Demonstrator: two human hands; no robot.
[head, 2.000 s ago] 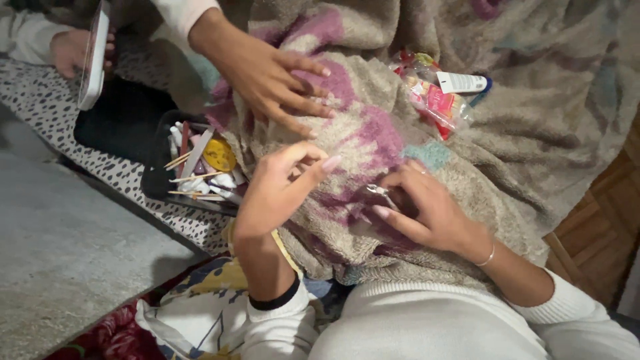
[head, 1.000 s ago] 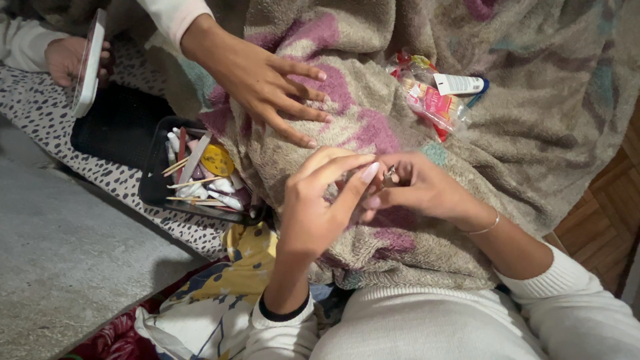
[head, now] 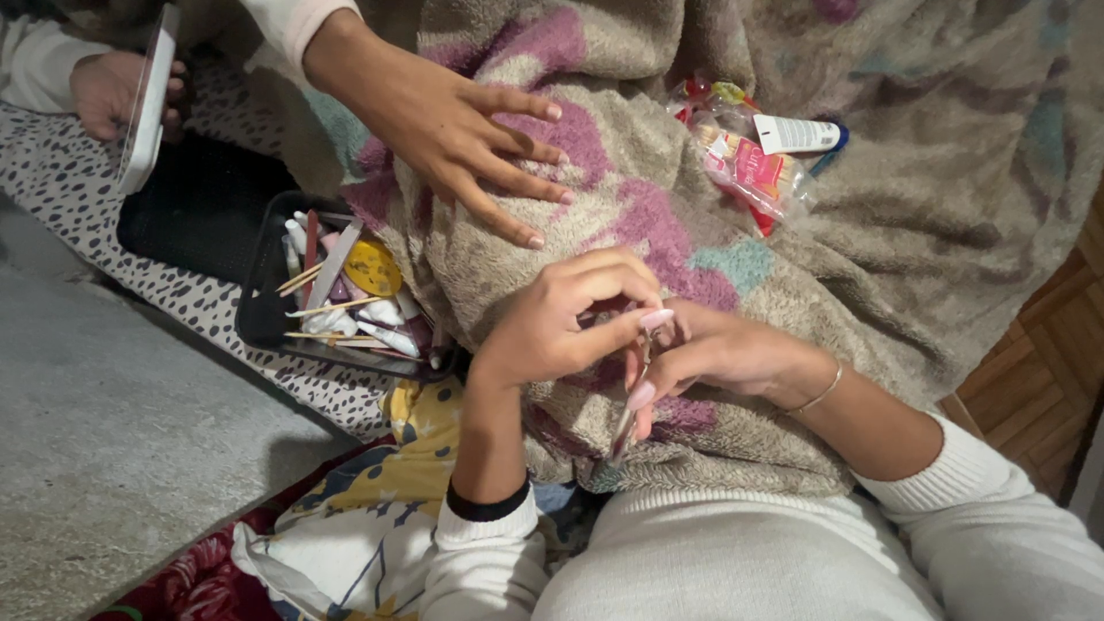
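Observation:
My right hand grips a small shiny metal hand tool, which looks like cuticle nippers, its handles pointing down toward my lap. My left hand is bent over the tool's upper end, thumb and fingertips meeting there at my right fingers. Whether the left fingers pinch the tool or only touch it is hidden. Both hands are above a beige and purple plush blanket over my lap. Another person's hand lies palm down on it, fingers spread, just beyond my left hand.
At left, a black plastic tray holds wooden sticks, files, cotton and a yellow round item. A phone is in a person's hand behind it. On the blanket lie a plastic packet of sticks and a white tube.
My left hand has moved right, from beside the other person's fingertips to my right hand. The metal tool has stayed in my right hand. The other person's hand remains spread on the blanket.

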